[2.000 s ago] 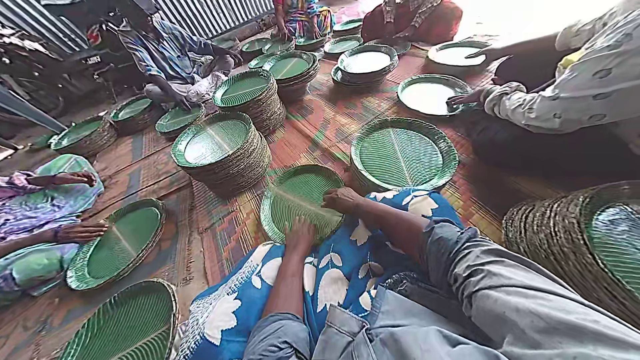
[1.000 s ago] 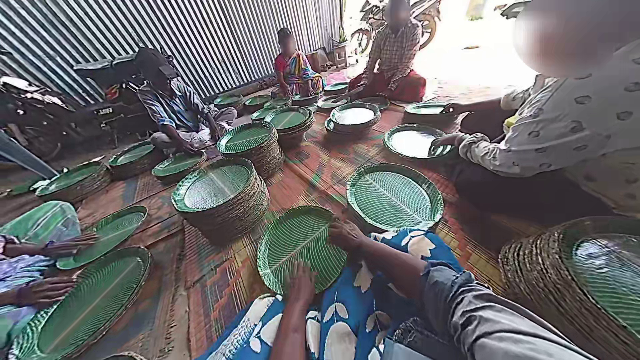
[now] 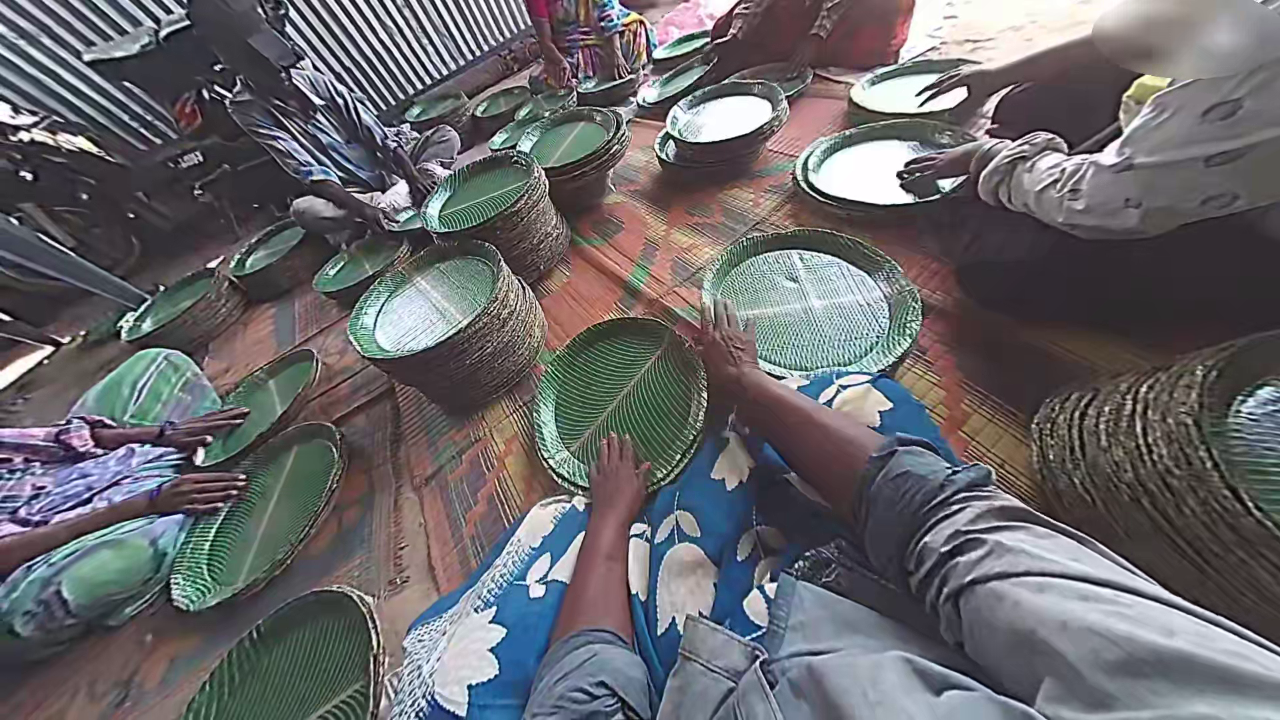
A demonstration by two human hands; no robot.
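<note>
A round green leaf-patterned plate (image 3: 625,395) lies in front of my knees, with at least one more rim beneath it. My left hand (image 3: 618,478) rests on its near edge, fingers spread. Between this plate and another green plate (image 3: 815,305) to its right is my right hand (image 3: 728,345), fingers apart; whether it touches either rim is unclear. The plate on the right has a shiny centre and a thick, layered edge. Blue cloth with white flowers (image 3: 685,580) covers my lap.
Tall plate stacks stand ahead left (image 3: 455,325) and at the far right (image 3: 1150,470). A person's hands (image 3: 200,490) touch plates at left. Another person's hand (image 3: 935,170) is on a plate at upper right. More people sit behind, and a striped woven mat (image 3: 640,250) lies underneath.
My right hand was on the right edge of the front plate and is now beside the right-hand plate. My left hand stays at the near edge. The view has tilted down.
</note>
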